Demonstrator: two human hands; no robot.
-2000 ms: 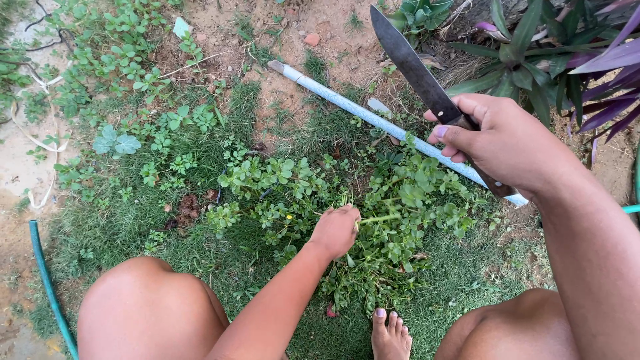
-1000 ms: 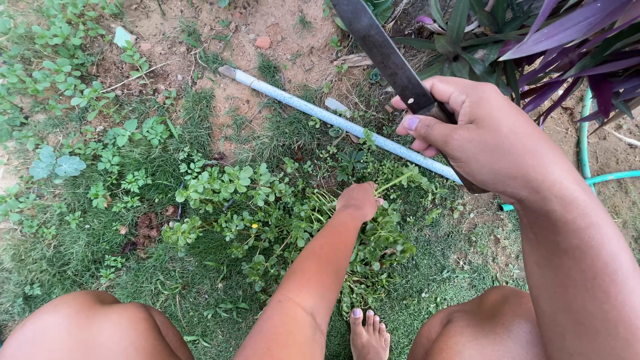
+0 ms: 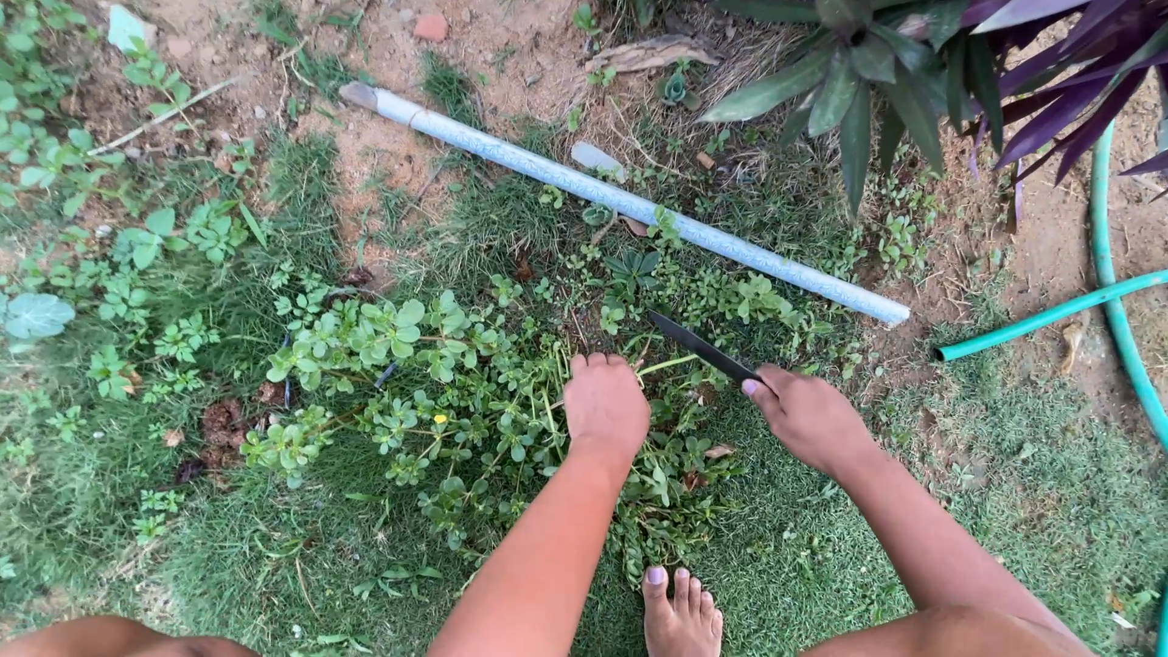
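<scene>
My left hand (image 3: 607, 401) is closed around a bunch of stems of a leafy green plant (image 3: 401, 338) with small rounded leaves and a yellow flower. The plant sprawls to both sides of the hand. To its right, my right hand (image 3: 808, 415) grips the handle of a knife (image 3: 703, 347), whose dark blade points up and left, low over the plants. The blade lies near a pale stem that sticks out from my left hand. Whether its edge touches anything I cannot tell.
A pale blue patterned pole (image 3: 584, 182) lies slantwise beyond the hands. A green hose (image 3: 1113, 319) crosses itself at the right. Purple-leaved plants (image 3: 1068, 91) stand at the top right. My bare foot (image 3: 680, 616) is just below the plant.
The knife, raised above the pole before with its blade pointing up, has come down with my right hand to beside my left hand. My left hand still holds the stems.
</scene>
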